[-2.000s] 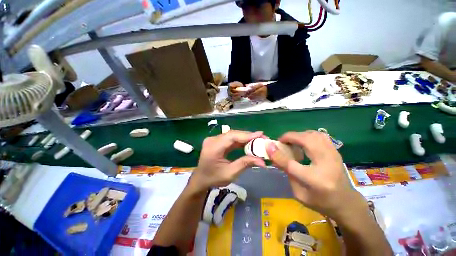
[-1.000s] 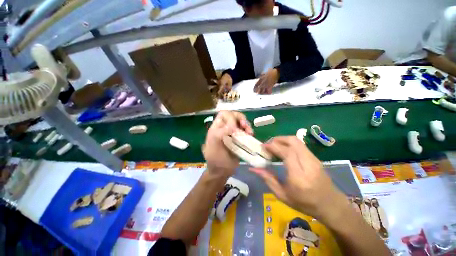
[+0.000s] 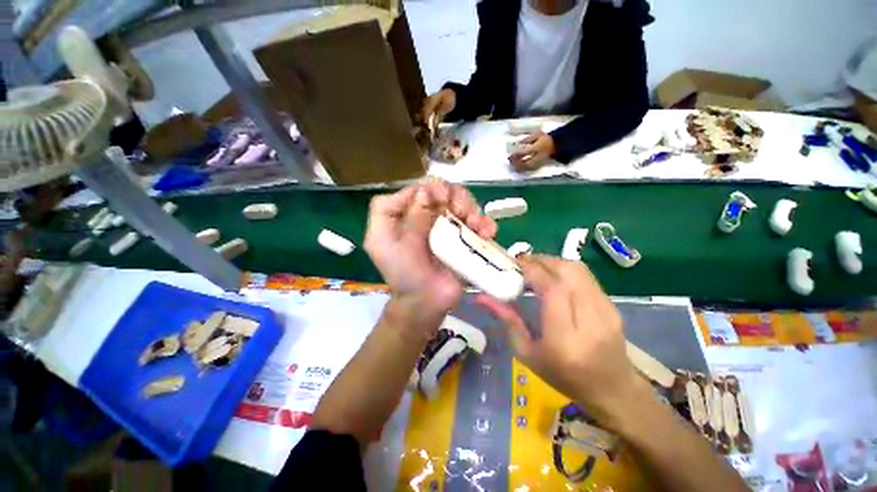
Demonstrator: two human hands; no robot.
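My left hand holds a white curved unit above the near edge of the conveyor. A beige strip lies along its upper side, with a thin dark gap between the two. My right hand touches the unit's right end with its fingers. Whether the strip is fully seated cannot be told. Waiting white housings with dark insides lie on the mat below my left wrist. Beige inner parts lie in a row right of my right forearm. A beige part with a black loop shows on the yellow area.
The green conveyor carries scattered white pieces, some open with blue inside. A blue bin with tan pieces stands at left. A fan, metal post and carton stand beyond. A person in dark sleeves works across the belt.
The unit has turned in my hands and now shows its long side with the dark gap. My hands shifted slightly, and the view has tilted lower. The person opposite moved their hands.
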